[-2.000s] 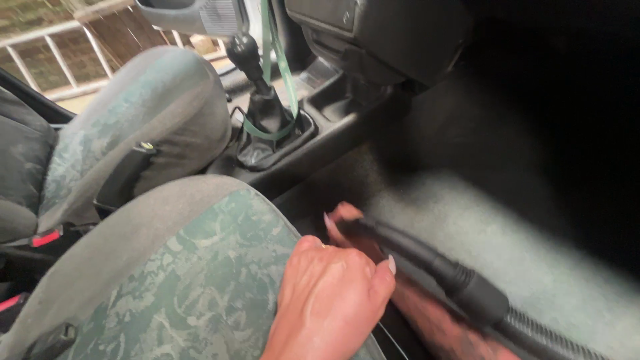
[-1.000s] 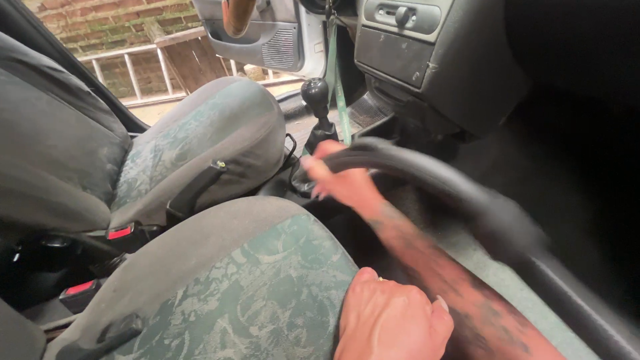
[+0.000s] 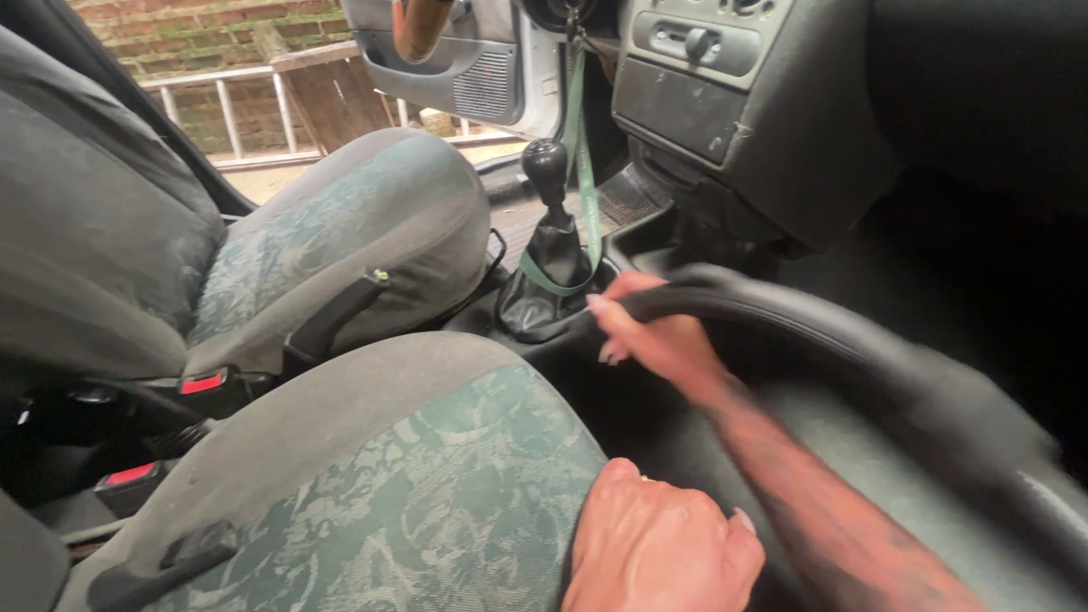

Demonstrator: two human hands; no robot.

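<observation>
My right hand [image 3: 659, 327] grips the front end of a black vacuum cleaner hose [image 3: 807, 319], just right of the gear lever's base. The hose is blurred and arches away to the lower right. The gear lever [image 3: 544, 161] stands upright in its black boot, with a green lanyard [image 3: 586, 195] looped around it. Down at the bottom, my left hand [image 3: 667, 540] is curled at the edge of the green-patterned near seat [image 3: 408, 476]; its fingertips are mostly hidden, and I cannot tell whether it grips the seat edge. The tip of the hose is hidden near the console.
Beyond the console are the far seat [image 3: 365, 204], the handbrake lever [image 3: 340, 314] and an open car door [image 3: 476, 68]. Red seat belt buckles [image 3: 204, 382] sit between the seats. The dashboard [image 3: 680, 93] bounds the upper right. A ladder [image 3: 229, 115] lies outside by a brick wall.
Two seconds ago my right hand and the hose were low in the footwell; they have come up beside the gear lever. My left hand stays by the seat edge. The view has shifted.
</observation>
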